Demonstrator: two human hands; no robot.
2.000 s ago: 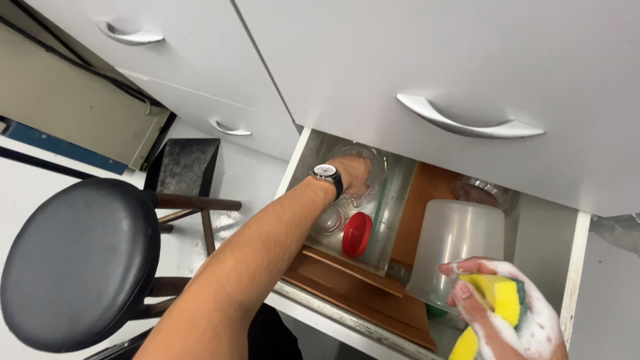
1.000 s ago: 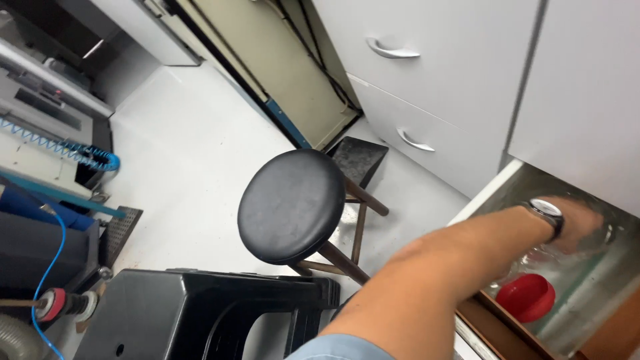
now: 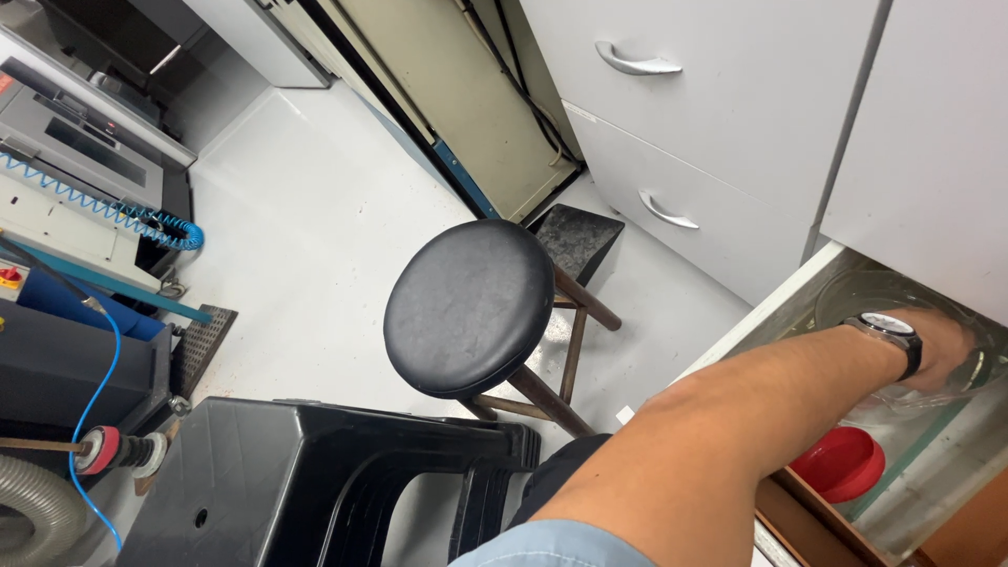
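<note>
My left hand (image 3: 941, 346), with a wristwatch (image 3: 886, 327) on the wrist, reaches into an open drawer (image 3: 764, 311) at the right edge of the view. It is at a clear, round container (image 3: 854, 295) inside a glass-walled tank; the fingers are partly hidden, so whether they grip it cannot be told. Below the wrist, a red plastic lid or cup (image 3: 843, 465) lies in the same tank. Brown dividers (image 3: 819, 512) run along the drawer's near side. My right hand is out of view.
A round black stool (image 3: 470, 307) stands mid-floor, with a black plastic stool (image 3: 236, 480) in front. White drawer fronts (image 3: 709, 142) rise at upper right. A dark wedge-shaped block (image 3: 579, 236) sits by the cabinet. At left are machines, a coiled blue hose (image 3: 71, 193) and a ribbed hose (image 3: 35, 504).
The view has swung far left. My right hand, seen two seconds ago with a soapy yellow sponge beside a translucent container, is out of the frame. My left hand stays in the drawer.
</note>
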